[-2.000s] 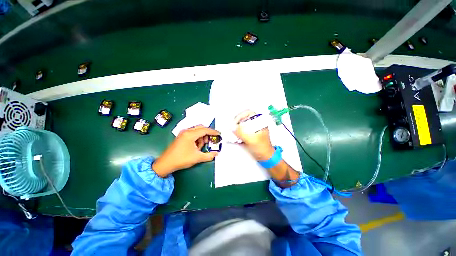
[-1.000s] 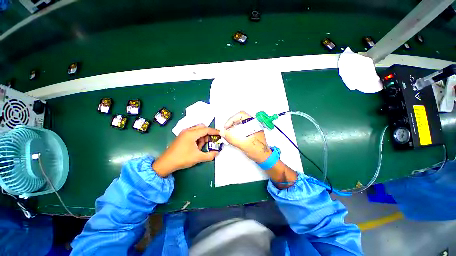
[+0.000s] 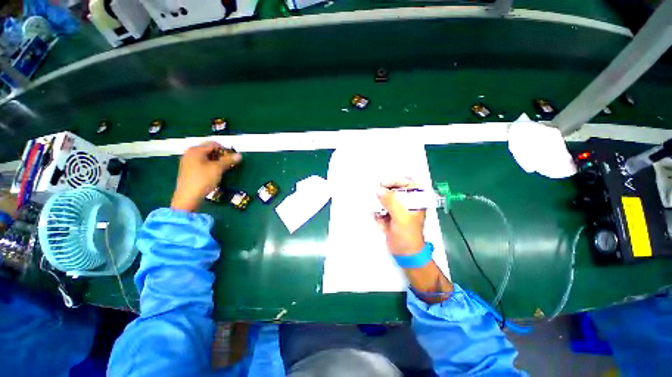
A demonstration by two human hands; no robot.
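Note:
My left hand [image 3: 200, 175] is at the left of the bench beside the pale rail. A small black electronic unit [image 3: 225, 154] shows between its fingertips, partly covered. Other black units with gold and white marks [image 3: 267, 192] lie on the green bench just below and right of this hand, one partly hidden by it. My right hand [image 3: 404, 221] holds a white dispensing syringe [image 3: 416, 199] above the white paper sheet [image 3: 354, 258]. The syringe has a green adapter [image 3: 448, 196] joined to a clear hose. Its tip cannot be made out.
A folded white paper [image 3: 303, 204] lies left of the sheet. A light blue fan [image 3: 90, 230] and white vented box [image 3: 81, 171] stand left. A black controller [image 3: 608, 202] and crumpled paper [image 3: 540, 147] are right. Beyond the rail [image 3: 295, 140], the belt carries several units [image 3: 359, 101].
My left hand has moved from the sheet's left edge to the units near the rail. My right hand and syringe have separated from it and stay over the sheet. The whole view has shifted.

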